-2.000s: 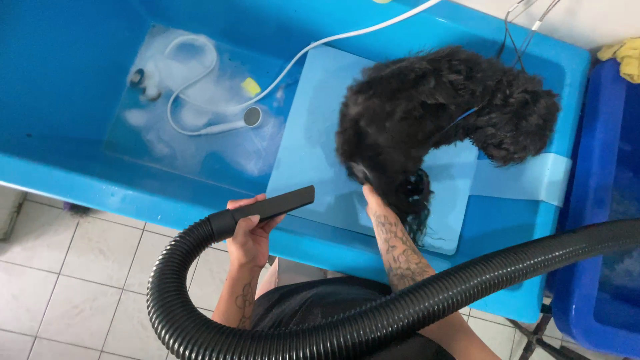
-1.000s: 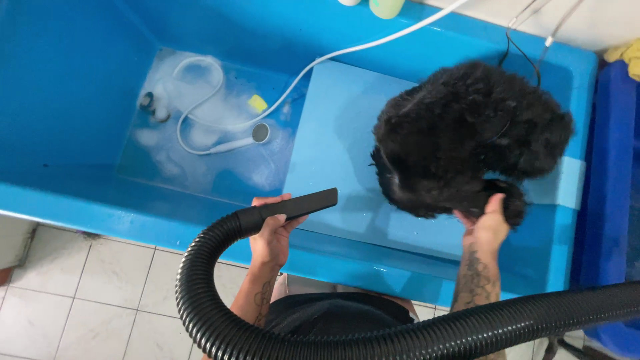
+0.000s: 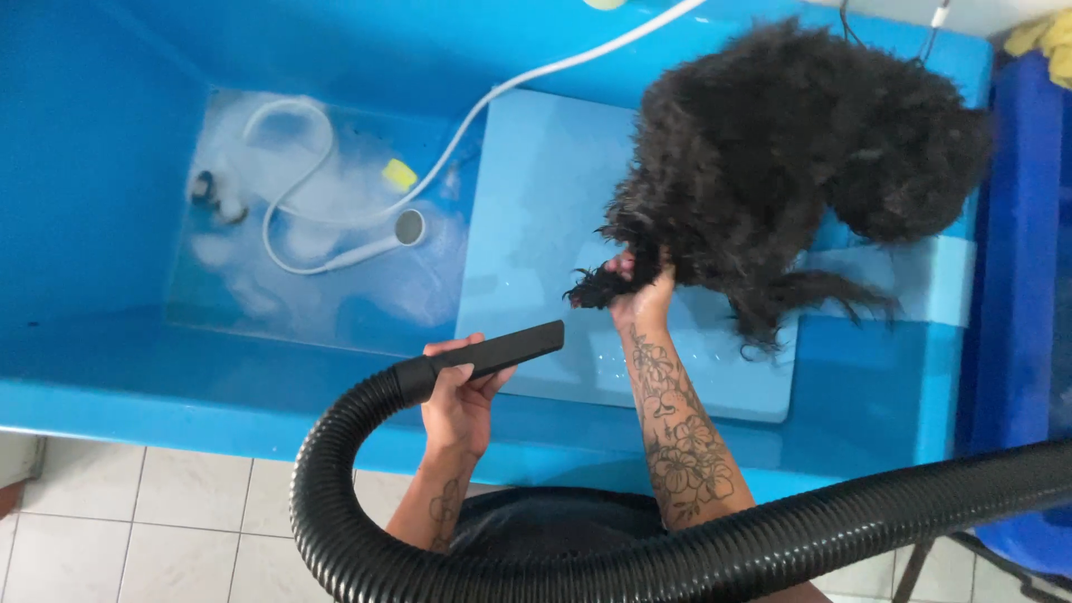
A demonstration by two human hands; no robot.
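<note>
A black curly-haired dog (image 3: 737,142) stands on the light-blue platform of the tub (image 3: 544,209), its head toward the right. My left hand (image 3: 461,402) is closed round the flat black nozzle (image 3: 511,347) of a ribbed dryer hose (image 3: 335,469). The nozzle's tip points toward the dog's wet leg (image 3: 607,285), a short way off. My right hand (image 3: 645,293) holds that leg near the paw; its fingers are partly hidden by fur. The hose loops below both hands and crosses over my right forearm.
In the sunken left part of the blue tub (image 3: 84,368) lie a white shower head (image 3: 409,227) with its hose, a yellow piece (image 3: 399,174) and suds. Thin cords (image 3: 930,38) hang at the upper right. A darker blue container (image 3: 1017,251) stands beside the tub, with yellow cloth (image 3: 1043,42) above.
My right hand has moved left from the dog's right-hand side of one second ago and now holds a leg at the left. The dog's pose has changed. The nozzle remains in my left hand.
</note>
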